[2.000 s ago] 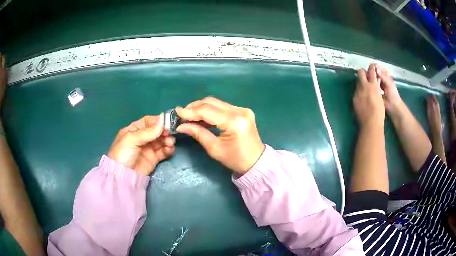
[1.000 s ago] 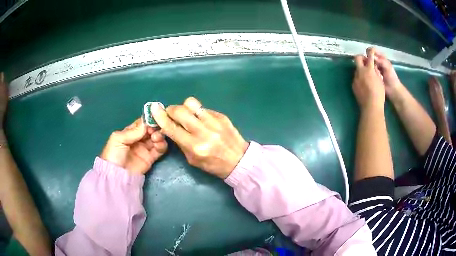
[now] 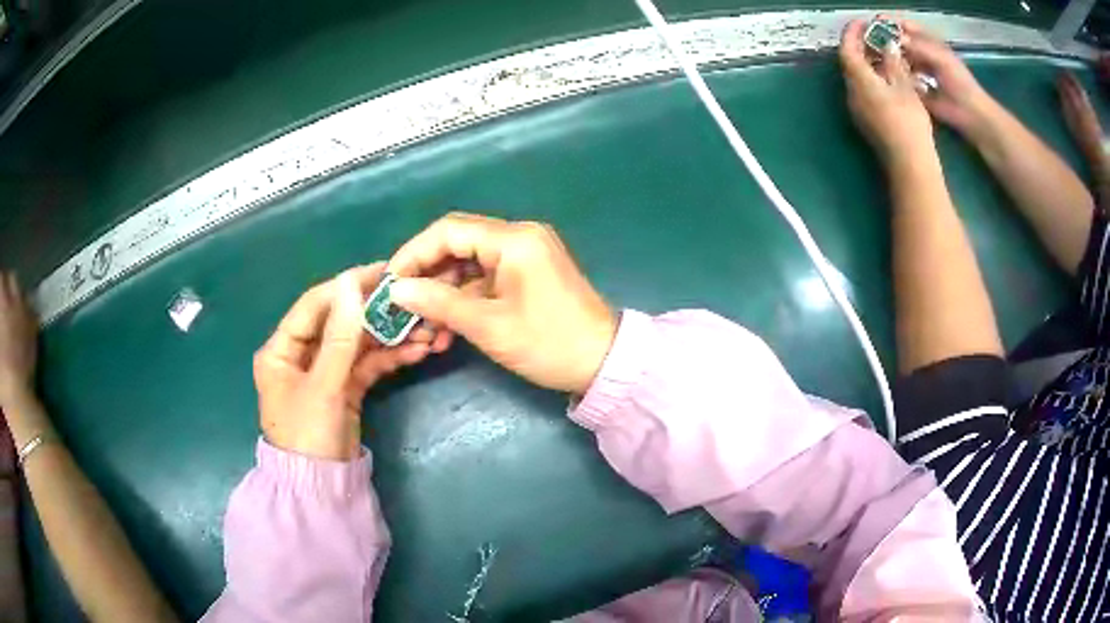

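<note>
A green circuit board in a pale rounded-square plastic housing (image 3: 390,314) is held above the green table, its green face towards me. My left hand (image 3: 319,359) grips it from the left, with the thumb along its left edge. My right hand (image 3: 517,298) holds its upper right edge between thumb and fingertips. The fingers hide part of its rim and its back. A small whitish square unit (image 3: 184,309) lies alone on the table at the left.
A scuffed pale rail (image 3: 365,122) crosses behind the hands. A white cable (image 3: 779,207) hangs diagonally on the right. Beyond it, a person's hands (image 3: 901,91) hold a similar green board. Another person's forearm (image 3: 79,511) is at the left. Thin pale scraps (image 3: 478,582) lie near the close edge.
The view has tilted and shifted. The housing has turned from edge-on to green face visible, and my right fingers have moved from across its face to its upper right edge.
</note>
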